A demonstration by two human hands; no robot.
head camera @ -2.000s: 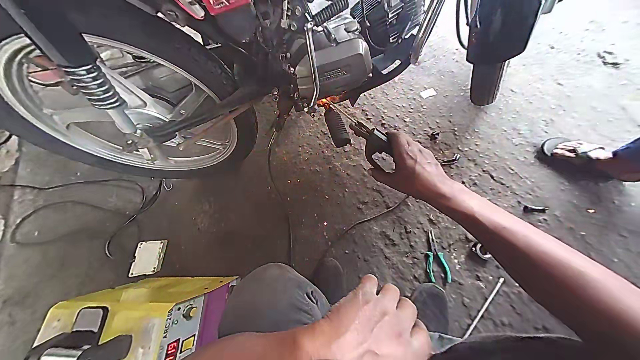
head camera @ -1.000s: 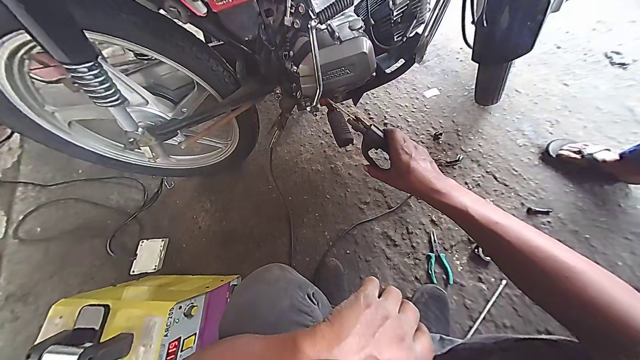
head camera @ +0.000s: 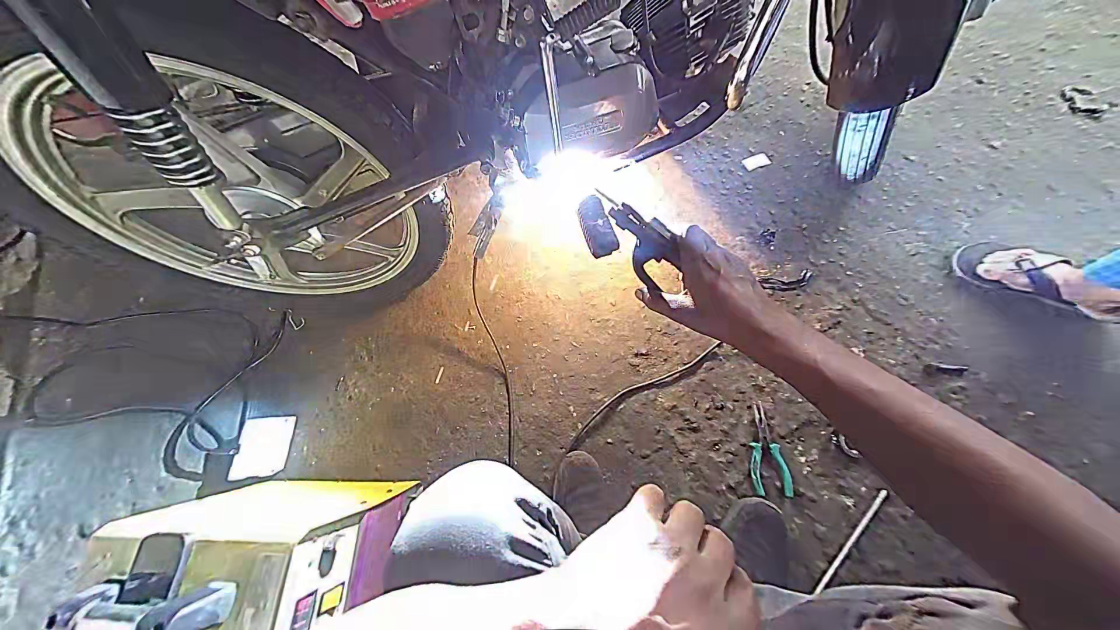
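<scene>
My right hand (head camera: 704,284) grips a black welding electrode holder (head camera: 652,245), whose tip points up and left toward the underside of a motorcycle. A bright white arc (head camera: 569,179) glares there, below the engine cover (head camera: 591,101), and hides the spot being touched. The rubber footpeg (head camera: 597,226) hangs just left of the holder. An earth clamp (head camera: 484,226) with a cable is attached low on the motorcycle, left of the glare. My left hand (head camera: 674,560) rests near my knees with its fingers curled; whether it holds anything is not visible.
A yellow and purple welding machine (head camera: 262,516) stands at lower left, beside a white plate (head camera: 262,448). Pliers with green handles (head camera: 770,468) and a thin rod (head camera: 850,541) lie at lower right. Cables (head camera: 647,382) cross the ground. Another person's sandalled foot (head camera: 1019,267) is at right.
A small orange glow showed at the electrode's tip two seconds ago and was gone one second ago. Now a large white arc lights the ground and my left hand. Both hands stay in nearly the same places.
</scene>
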